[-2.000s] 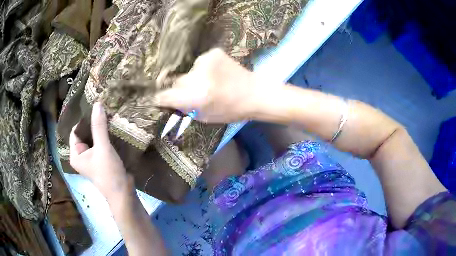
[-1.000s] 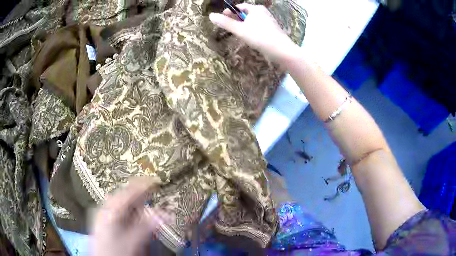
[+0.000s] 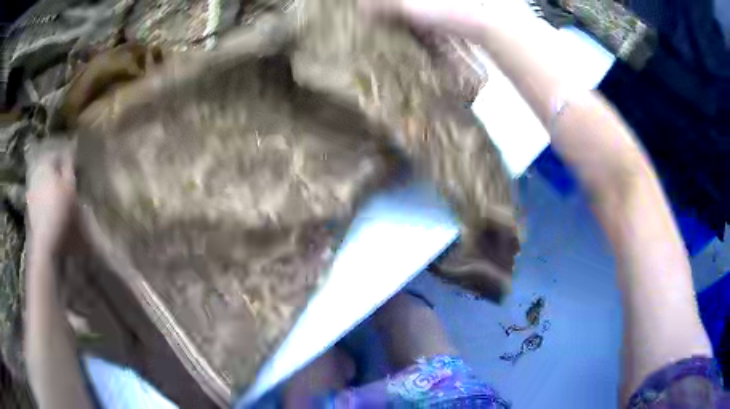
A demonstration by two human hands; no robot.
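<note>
The brown-gold paisley jacket (image 3: 240, 160) is spread over the white table, blurred by motion. My left hand (image 3: 50, 180) is at its left edge, blurred; the fingers seem to hold the cloth. A pale braid trim (image 3: 172, 327) runs down the lower left edge beside a dark facing. A sleeve (image 3: 468, 176) hangs over the table's front edge, its dark cuff end low. My right hand (image 3: 408, 9) is at the top edge, blurred and partly cut off, on the jacket's upper part. I cannot make out the snips or the finger positions.
More paisley garments lie at the left and far side, with brown lining (image 3: 108, 76) showing. The white table (image 3: 368, 256) ends diagonally in front of my lap. Thread scraps (image 3: 528, 327) lie on the pale blue floor. Dark cloth and blue items are at the right.
My left hand has moved from the lower hem up to the far left edge. My right hand has moved slightly up. The jacket has shifted and spread, with its sleeve swung right.
</note>
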